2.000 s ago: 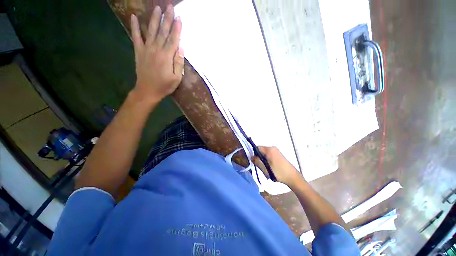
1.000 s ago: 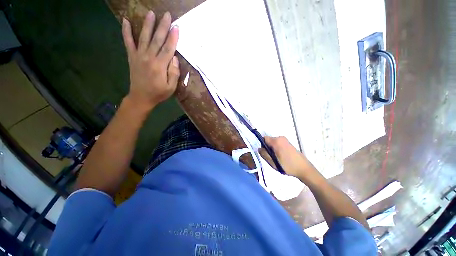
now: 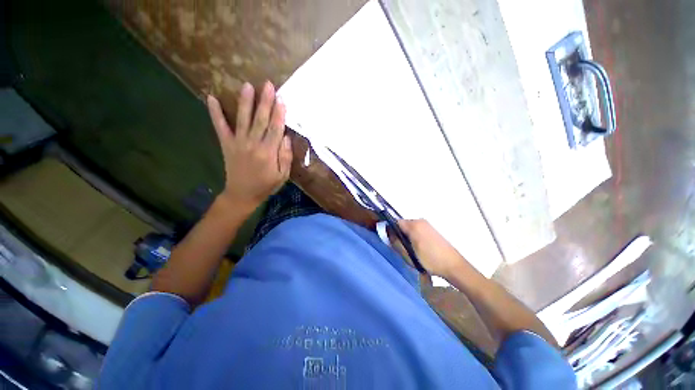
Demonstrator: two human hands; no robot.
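Observation:
A white fabric stack point(image 3: 381, 114) lies on the brown table point(image 3: 228, 38), its near edge along the table edge. My left hand point(image 3: 255, 152) lies flat at the stack's corner, fingers spread, fingertips touching the fabric. My right hand point(image 3: 427, 247) is shut on the black handles of the shears point(image 3: 358, 183). The blades lie along the stack's near edge and point towards my left hand. A thin white strip hangs loose beside the blades. Part of it is hidden by my right hand and shirt.
A greyish board point(image 3: 472, 114) lies across the fabric, with a metal weight with a handle point(image 3: 577, 91) beyond it. Long white cut pieces point(image 3: 602, 278) and narrow strips lie at the right. A cardboard box point(image 3: 68, 217) and a blue motor-like object point(image 3: 155, 251) are at the left.
The shears have moved along the fabric edge towards my left hand. The trimmed strip beside the blades has shifted. My left hand appears lower in the picture as the view shifted.

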